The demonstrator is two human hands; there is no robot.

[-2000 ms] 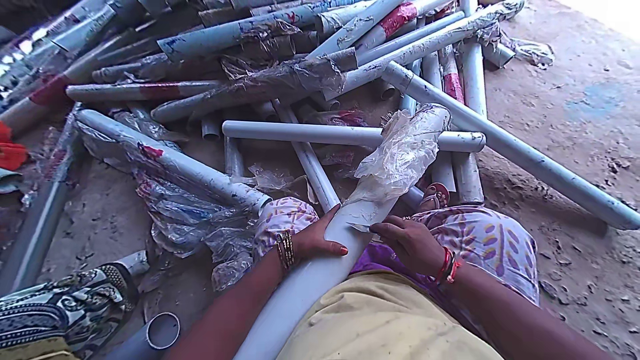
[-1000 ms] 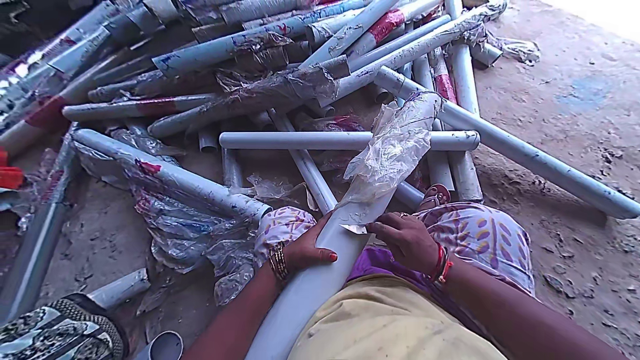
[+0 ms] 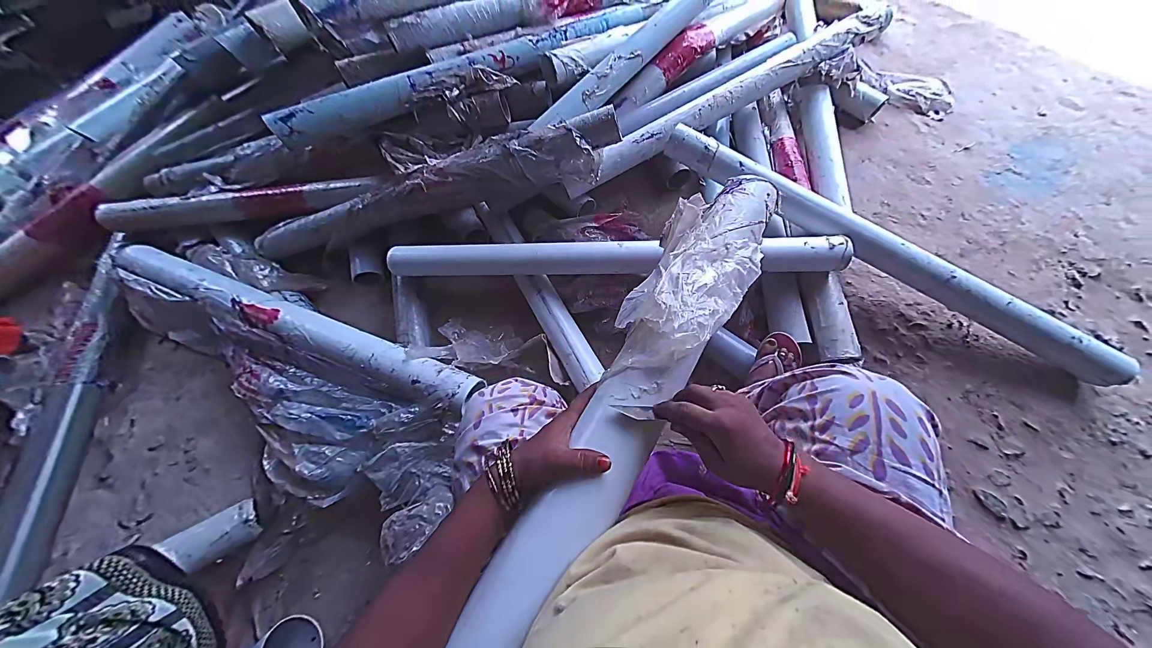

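A thick pale plastic pipe (image 3: 567, 531) lies slanted across my lap, its far end pointing away from me. Crumpled clear plastic film (image 3: 697, 270) still wraps that far part. My left hand (image 3: 558, 454) grips the pipe from its left side, thumb on top. In my right hand (image 3: 729, 432), a small flat blade (image 3: 637, 411) is pinched between the fingers and lies against the pipe just below the film's torn edge. The right fingers hide the rest of the blade.
A grey pipe (image 3: 621, 258) lies crosswise just beyond my knees. A long pipe (image 3: 972, 288) slants to the right over the dirt floor (image 3: 1008, 423). Many film-wrapped pipes (image 3: 405, 90) are heaped behind. Loose film (image 3: 315, 441) lies at left, near patterned cloth (image 3: 108, 603).
The pipe in my lap has shifted slightly under my hands. Both hands stay on it near the film's edge, and the surrounding pipes look unmoved.
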